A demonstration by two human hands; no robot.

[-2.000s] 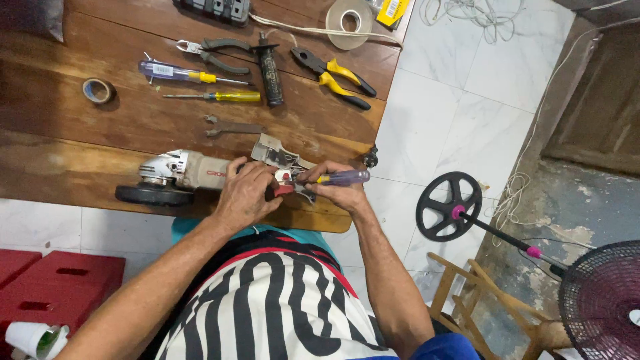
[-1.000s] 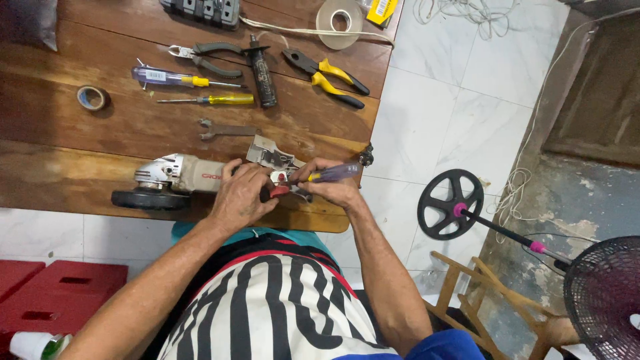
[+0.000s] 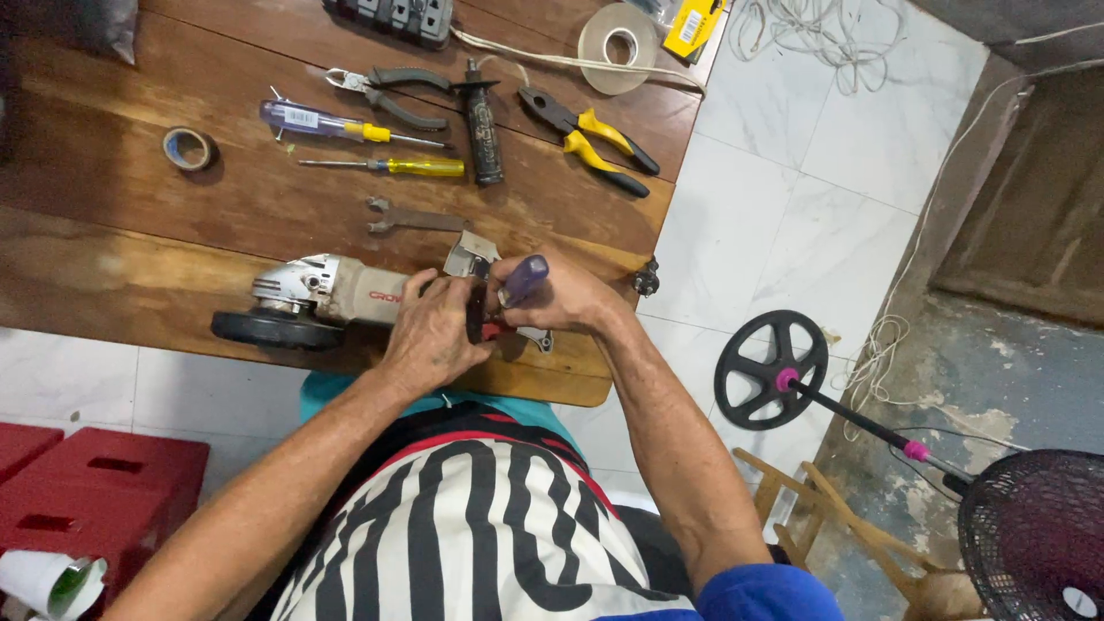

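An angle grinder (image 3: 362, 291) lies along the table's near edge, its black wheel (image 3: 276, 329) to the left. My left hand (image 3: 435, 332) is closed around the rear of its body. In my right hand (image 3: 556, 293) is a screwdriver with a clear purple handle (image 3: 524, 280), its handle tilted up toward the camera; the tip is hidden among my fingers at the grinder's back end. Beside my fingers lies an open housing cover (image 3: 471, 254). A small red part (image 3: 498, 330) shows between my hands. Above the grinder rests an open-end wrench (image 3: 418, 218).
Diagonal cutters (image 3: 388, 93), a purple screwdriver (image 3: 323, 121), a yellow screwdriver (image 3: 405, 166), a black side handle (image 3: 483, 129), combination pliers (image 3: 591, 142) and tape rolls (image 3: 189, 150) lie farther back. A power plug (image 3: 646, 278) sits at the right edge. A pedestal fan (image 3: 1035, 535) stands right, red stools (image 3: 121, 483) left.
The screwdriver in my right hand has gone from lying nearly flat, handle pointing right, to standing up toward the camera. My left hand stays on the grinder.
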